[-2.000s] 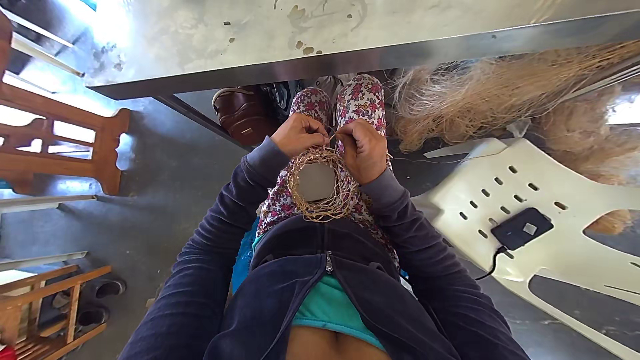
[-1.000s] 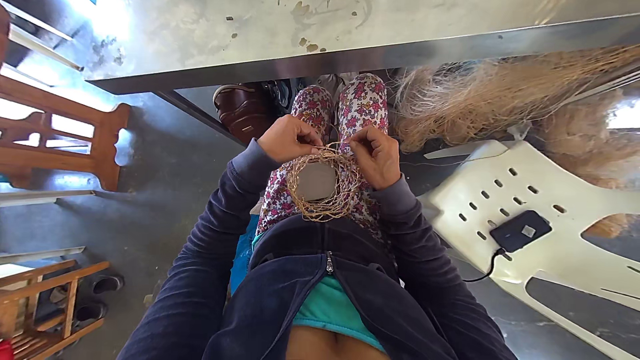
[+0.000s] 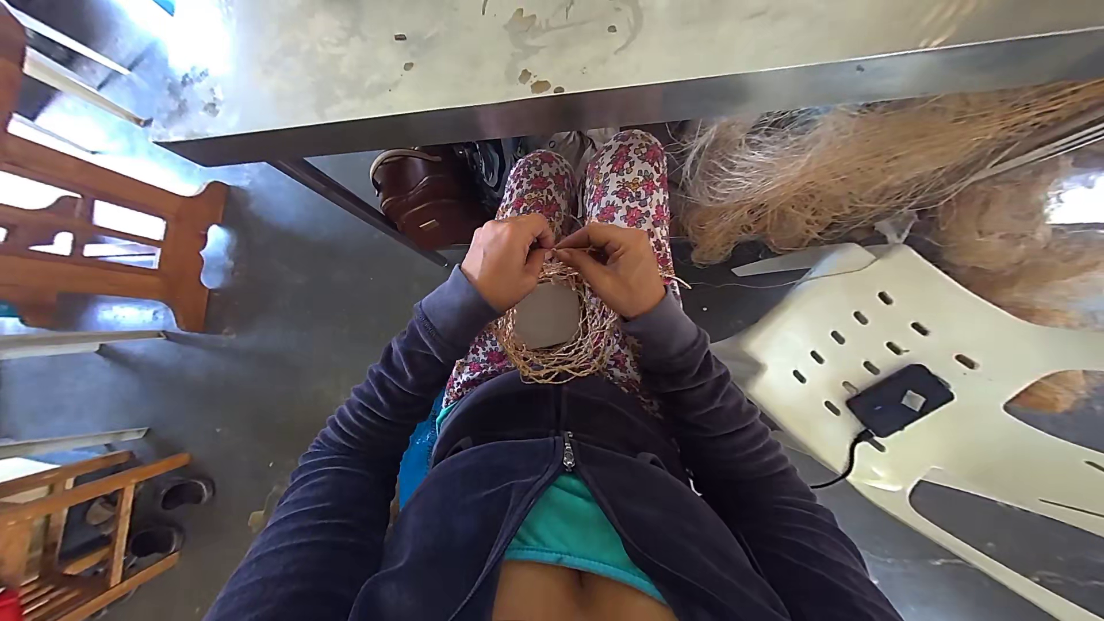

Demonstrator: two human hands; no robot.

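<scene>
An openwork ring of twisted plant-fibre strands [image 3: 561, 366] lies on my lap, around a flat grey rounded piece [image 3: 546, 316]. At its far edge my left hand [image 3: 507, 259] pinches a strand between thumb and fingers. My right hand [image 3: 614, 269] is right beside it, thumb and fingertips closed on a thin fibre strand [image 3: 565, 252]. The fingertips of both hands nearly meet, and they hide part of the ring's far rim. Loose strand ends stick out to the right of my right hand.
A metal-edged table [image 3: 552, 103] stands ahead of my knees. Beneath it are a brown leather bag [image 3: 431, 198] and heaped loose fibre [image 3: 828, 181]. A cream plastic chair [image 3: 776, 336] at the right bears a black device [image 3: 900, 400] with a cable. Wooden furniture [image 3: 172, 250] stands left.
My hands were together two seconds ago, stood apart one second ago, and are now together again over the ring's far edge. The ring remains on my lap.
</scene>
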